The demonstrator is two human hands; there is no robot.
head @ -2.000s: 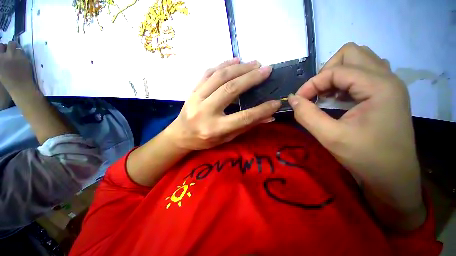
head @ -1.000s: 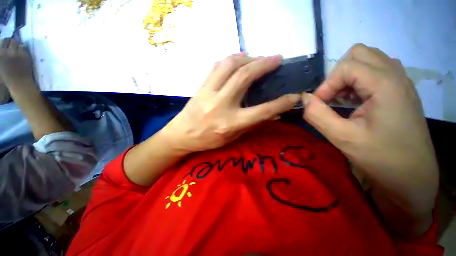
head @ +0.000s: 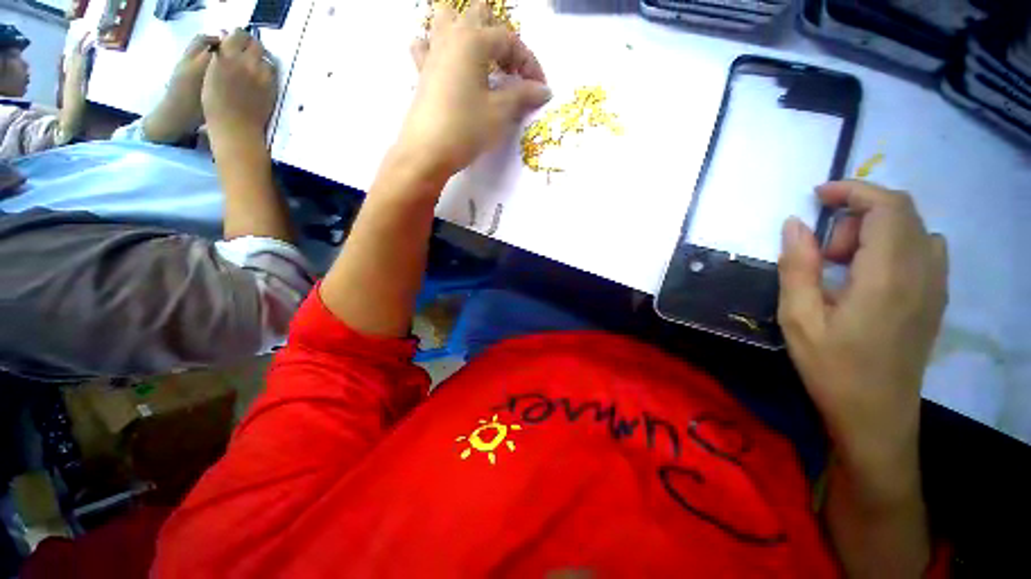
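The black phone middle frame (head: 712, 283) lies on the white table at a slant, with its solid panel towards me. A tiny yellow flex strip (head: 744, 321) shows near the panel's lower edge. My right hand (head: 865, 283) is at the frame's right rail, thumb over the window side and curled fingers around the outer side. My left hand (head: 469, 85) reaches over the farther orange-brown flex pile (head: 497, 14) and partly hides it. Its fingers are bent, and whether they hold a piece cannot be seen. The nearer yellow flex pile (head: 571, 122) lies right of that hand.
Stacked dark phone frames (head: 882, 40) stand along the far right. A stray yellow piece (head: 871, 165) lies right of the frame. Small dark slivers (head: 484, 215) lie by the table's near edge. A neighbour's hands (head: 240, 85) work at the left. Another person sits at the far left.
My left hand has left the frame and moved up-left to the far pile. My right hand has left the panel's edge for the right rail. The view has shifted, showing the whole frame.
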